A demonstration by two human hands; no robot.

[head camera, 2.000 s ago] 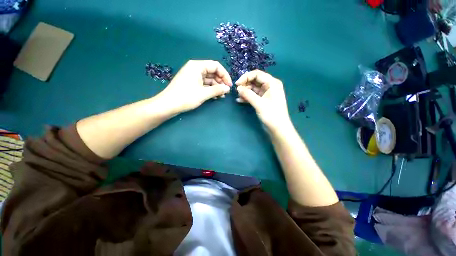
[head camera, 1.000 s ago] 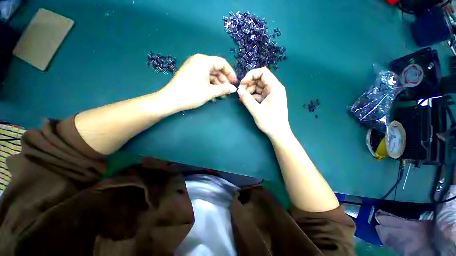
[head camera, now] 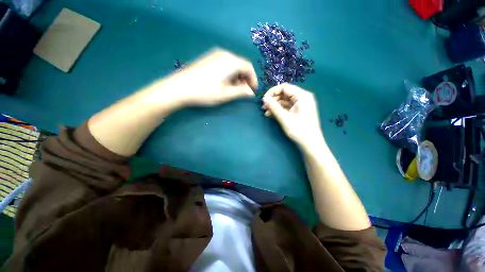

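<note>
A large loose heap of tiny dark glinting components (head camera: 281, 53) lies on the green mat beyond my hands. My left hand (head camera: 226, 78) is blurred, its fingers curled and fingertips close together, just left of the heap's near end. My right hand (head camera: 292, 109) is just below the heap, with thumb and finger pinched. A small gap separates the hands. Whether either holds a component cannot be made out. The left pile of small parts (head camera: 180, 65) is mostly hidden behind my left hand and forearm. The right pile (head camera: 340, 120) is a small dark cluster right of my right hand.
A tan cardboard piece (head camera: 67, 40) and a dark box (head camera: 16, 50) lie at left. At right are a clear plastic bag (head camera: 408, 117), tape rolls (head camera: 427, 160) and black bench equipment (head camera: 446, 141). A red container (head camera: 427, 6) is at the upper right.
My hands have moved slightly apart from their near-touching fingertips. My left hand and forearm now cover most of the left pile. The view has also shifted.
</note>
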